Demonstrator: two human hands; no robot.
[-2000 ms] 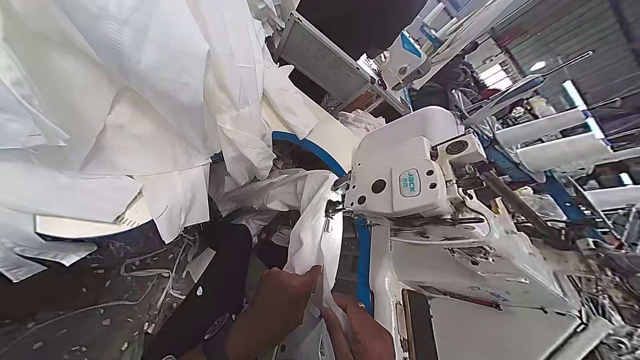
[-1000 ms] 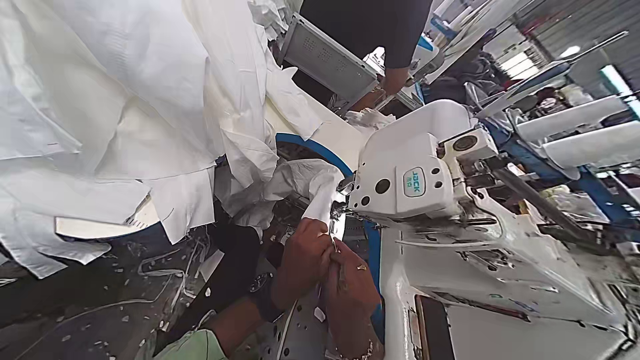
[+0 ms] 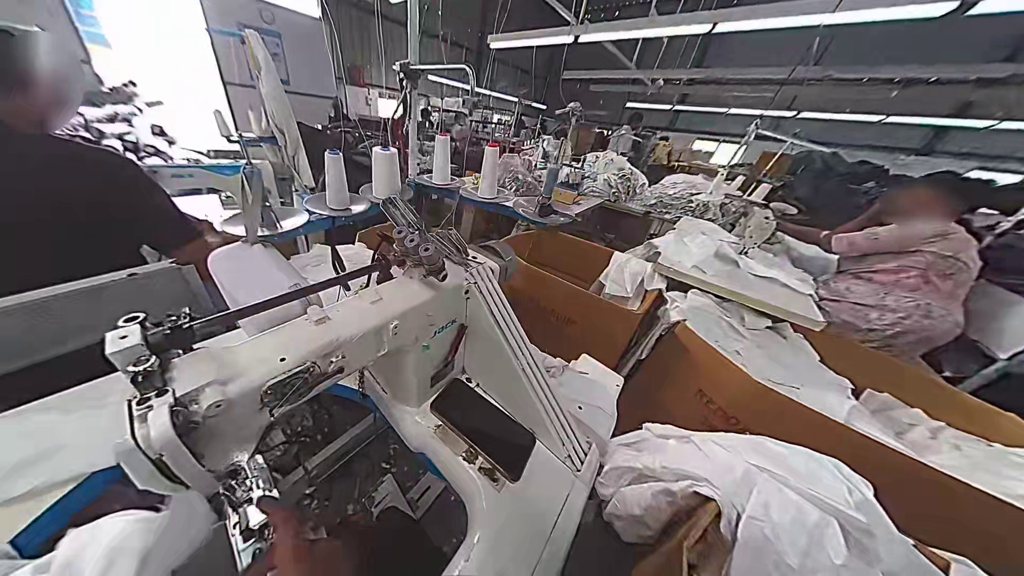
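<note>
The head of a white Jack industrial sewing machine (image 3: 320,344) fills the left and middle of the head view. Blurred and cut off by the bottom edge, what appears to be my right hand (image 3: 300,540) is just right of the metal presser foot area (image 3: 250,500); whether its fingers grip anything cannot be made out. White cloth (image 3: 144,536) lies bunched on the left of the presser foot. My left hand is out of the picture.
Thread cones (image 3: 385,172) stand behind the machine. Brown cardboard boxes (image 3: 688,384) and heaped white cloth (image 3: 744,496) are on the right. One person (image 3: 72,200) is at far left, another (image 3: 904,256) sits at far right.
The view has swung up and to the right. Both hands were together at the cloth below the needle area; now only one blurred hand shows at the bottom edge.
</note>
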